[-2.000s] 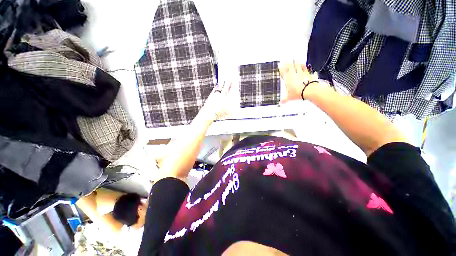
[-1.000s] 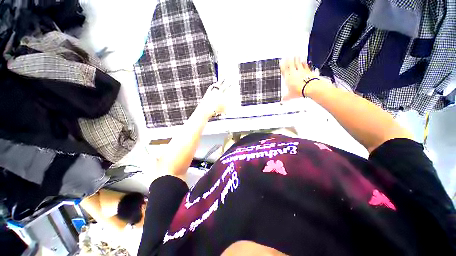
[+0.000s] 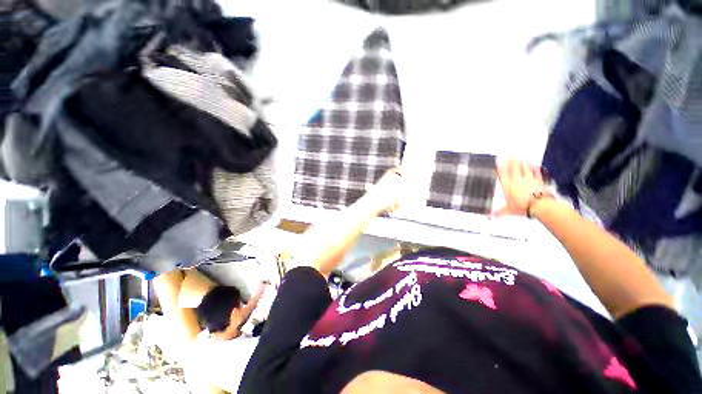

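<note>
A plaid cut panel in dark and white checks lies flat on the white table, its narrow end pointing away. A square of plaid shows to its right, with white around it; whether it is seen through a template window I cannot tell. My left hand rests at the panel's lower right edge, blurred, its fingers hard to make out. My right hand lies flat with fingers spread at the square's right edge, a dark band on the wrist.
A heap of black, grey and checked garments stands on the left. Navy and small-check pieces are heaped on the right. A person with dark hair is low at the lower left, beside a blue-edged frame. A dark shape shows at the top edge.
The whole view has shifted, so table, fabric and hands appear further right and lower. More of the left heap and the person shows. The hands keep about the same places by the plaid.
</note>
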